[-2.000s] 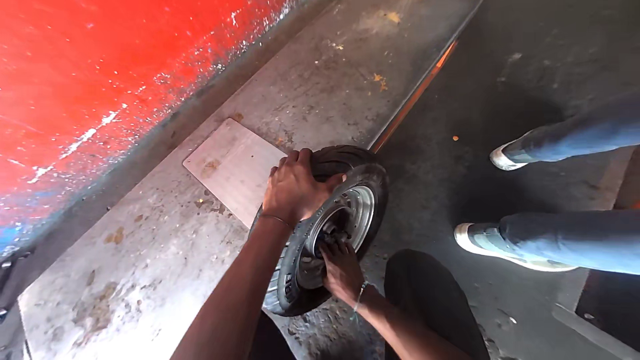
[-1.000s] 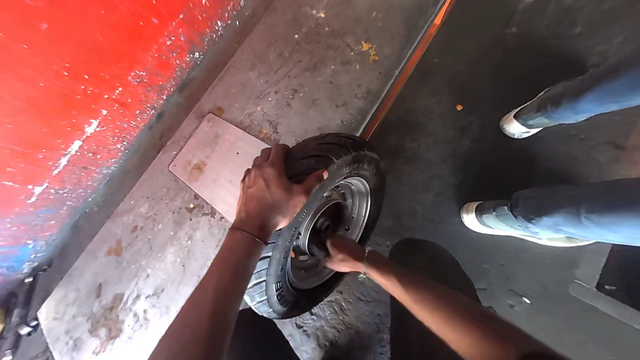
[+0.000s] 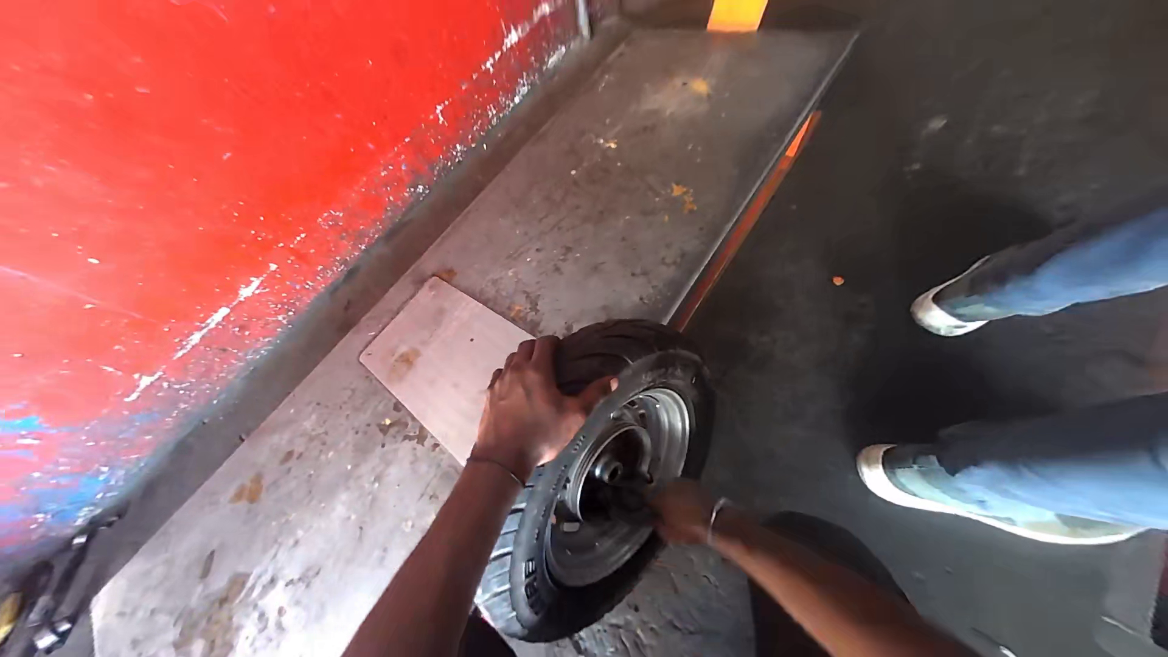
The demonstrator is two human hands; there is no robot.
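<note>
A small wheel with a black rubber tyre (image 3: 525, 557) and a silver metal rim (image 3: 673, 415) stands tilted on a worn metal platform (image 3: 547, 219). My left hand (image 3: 534, 397) grips the tyre's tread at the upper left, its thumb over the sidewall. At the hub (image 3: 610, 470), my right hand (image 3: 680, 509) is closed on a dark object (image 3: 628, 500), blurred and partly hidden, so I cannot tell what it is. A flat rectangular metal plate (image 3: 447, 351) lies on the platform beside my left hand.
A scuffed red wall (image 3: 228, 164) runs along the platform's left side. On the right, another person's shoes (image 3: 944, 306) and jeans are on the dark floor (image 3: 821, 365). Metal tools (image 3: 59, 593) lie at the lower left. An orange strip (image 3: 748, 214) follows the platform's right edge.
My right hand, inside the rim two seconds ago, has drawn outward to the right of the hub. My left hand stays on the tyre.
</note>
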